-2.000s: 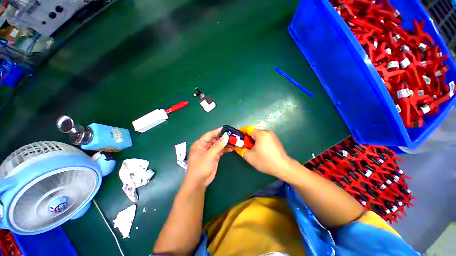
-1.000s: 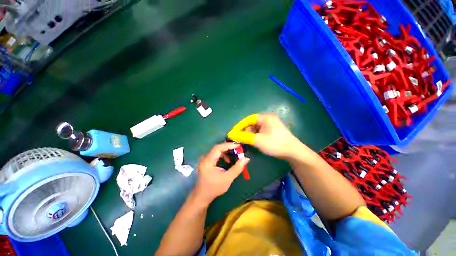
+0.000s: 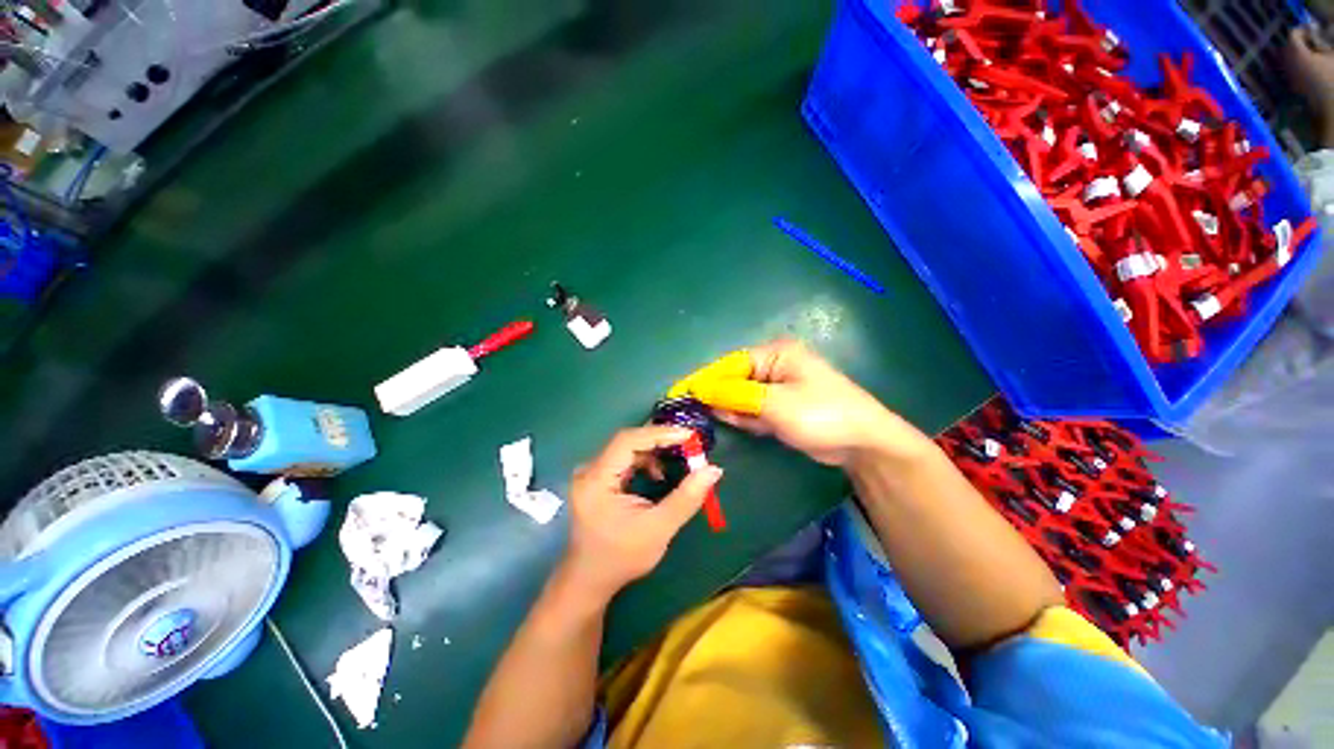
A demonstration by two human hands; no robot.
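Observation:
My left hand [image 3: 629,505] holds a black unit [image 3: 683,420] between thumb and fingers, above the green bench. A red piece [image 3: 713,505], perhaps part of a clamp, sticks out below my left thumb. My right hand [image 3: 805,403], with yellow finger cots [image 3: 721,385] on thumb and finger, has its fingertips at the upper right edge of the black unit. Whether they grip it or only touch it is hard to tell. The face of the unit is partly hidden by my fingers.
A blue bin [image 3: 966,249] of red clamps stands right, above rows of clamps [image 3: 1083,512]. A blue stick [image 3: 830,255], small module [image 3: 587,324] and white roller [image 3: 427,381] lie ahead. Left are wipes [image 3: 386,542], a light-blue bottle [image 3: 310,436] and a fan [image 3: 161,615]. A person's hand shows top right.
The black unit was turned from lying sideways between both hands, and the red piece now points down. My yellow-covered fingers lifted over it, then lowered beside its upper edge.

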